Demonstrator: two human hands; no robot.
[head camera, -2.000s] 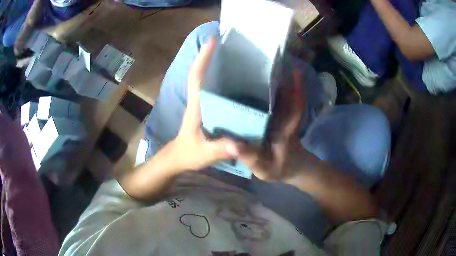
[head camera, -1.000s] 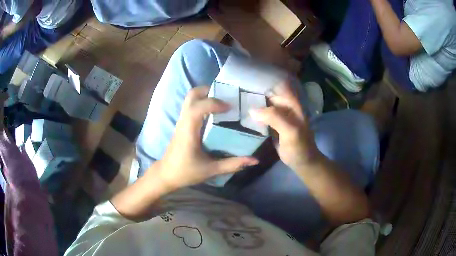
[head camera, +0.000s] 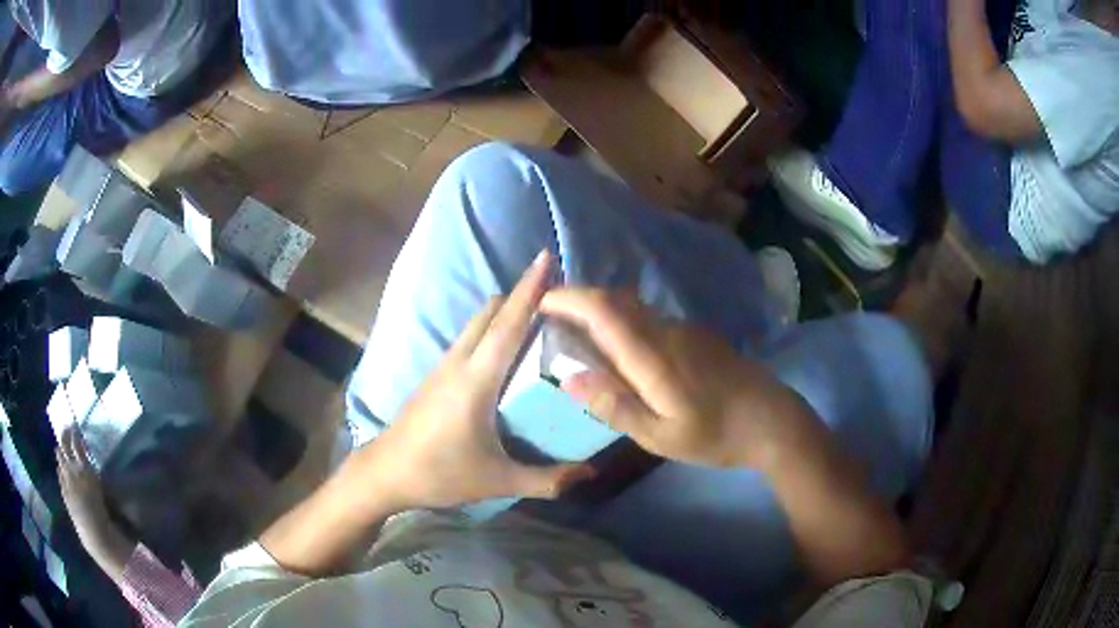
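Note:
A small pale blue product box (head camera: pixel 552 423) is upright over my lap, its end towards me. My left hand (head camera: pixel 460 411) holds it around the left side, with the thumb across the near face and the fingers along the far left edge. My right hand (head camera: pixel 669 386) is bent over the top end, with its fingers at the flap. A small white part of the end shows between the fingers; most of the end is hidden by my right hand.
Several boxes (head camera: pixel 190 270) lie on brown cardboard (head camera: pixel 344 172) at the upper left. More white-ended boxes (head camera: pixel 117 399) stand below, with another person's hand (head camera: pixel 92 497) beside them. An open brown carton (head camera: pixel 693 86) is beyond my knee. Other people sit at the top left, top middle and upper right.
The large open flap has folded down, and my right hand has moved over the box end. The box is lower in view. Another person's hand has appeared at the left boxes.

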